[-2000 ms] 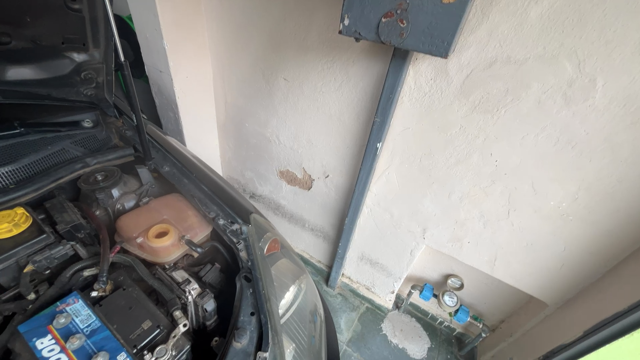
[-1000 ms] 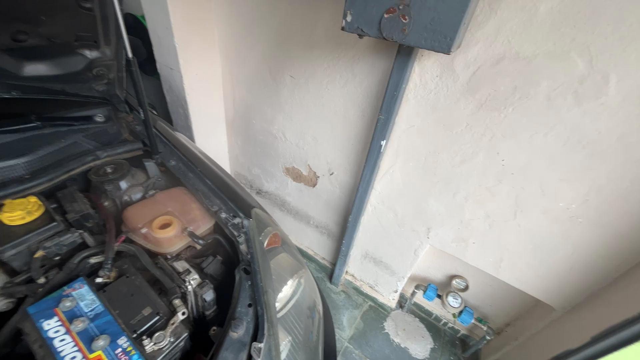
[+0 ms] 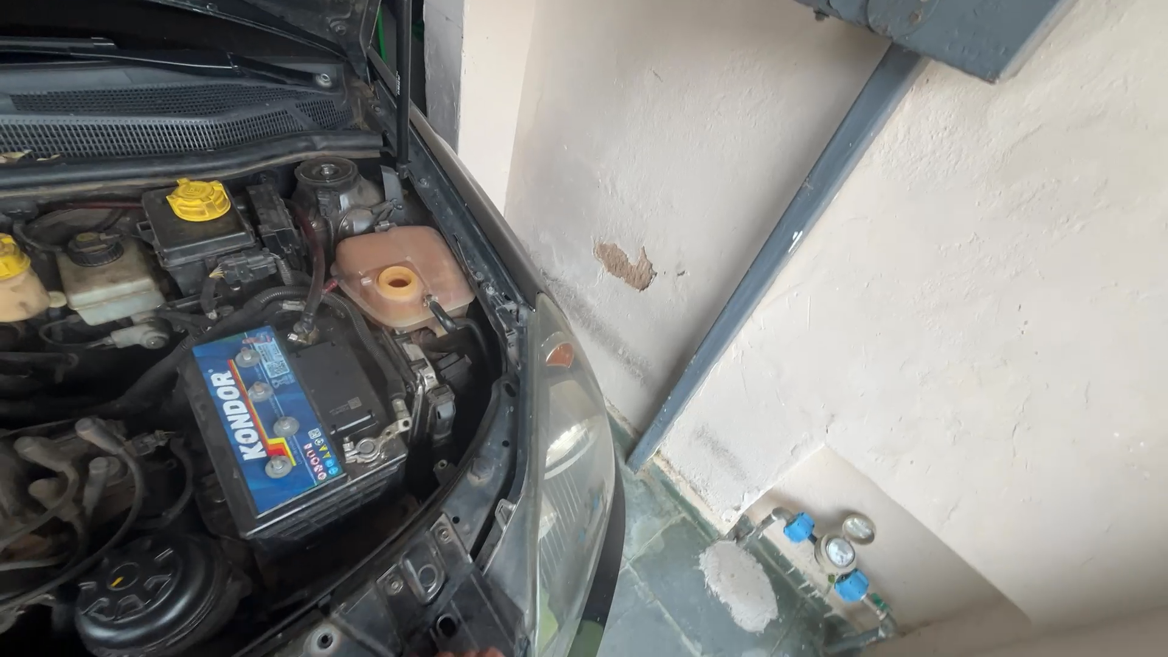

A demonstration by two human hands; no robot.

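Neither of my hands can be made out; a small reddish sliver at the bottom edge, by the car's front panel, is too little to identify. In the open engine bay sits a car battery (image 3: 265, 420) with a blue label. Behind it, the pinkish coolant expansion tank (image 3: 424, 265) has its round filler neck (image 3: 398, 283) uncapped. A black reservoir with a yellow cap (image 3: 198, 200) stands further left, near a brake fluid reservoir (image 3: 109, 283) with a dark cap. A round black cover (image 3: 151, 589) is at the lower left.
The headlight (image 3: 570, 456) borders the bay on the right. A pale wall (image 3: 1004, 319) stands beside the car, with a slanting grey post (image 3: 776, 255) and a grey metal box (image 3: 976, 27). Low in a recess are a water meter (image 3: 837, 551) and blue valve handles (image 3: 799, 527).
The view has shifted left and down, so more of the engine bay shows. Nothing in the bay has plainly moved.
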